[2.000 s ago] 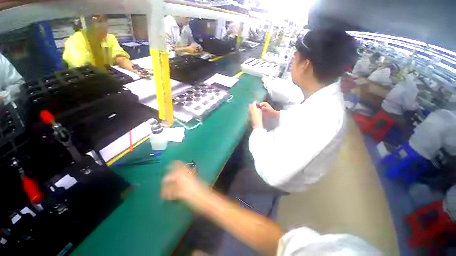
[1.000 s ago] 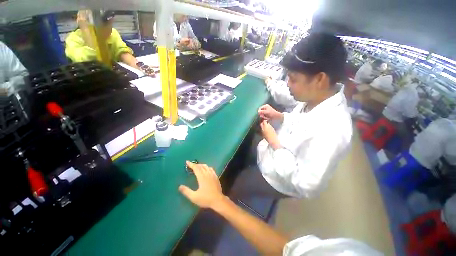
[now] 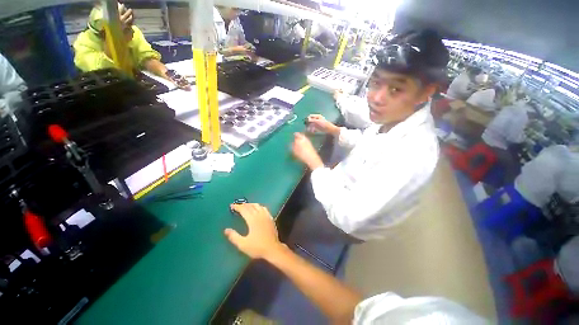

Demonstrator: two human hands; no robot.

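My right hand reaches in from the lower right, palm down over the green mat, thumb apart from the fingers. Its fingertips are at a small dark round unit with a metallic ring, which lies on the mat and is partly covered by them. They touch it or rest just beside it, but do not close around it. My left hand is out of the picture.
Red-gripped toggle clamps stand over the black fixture at left. Tweezers, a whitish bottle and wipes lie beyond my hand. Further back are a yellow post, a component tray and a white-coated person.
My right hand was blurred with fingers bunched; it is now spread at the round unit. The neighbouring person has turned their head towards me and moved their hands apart.
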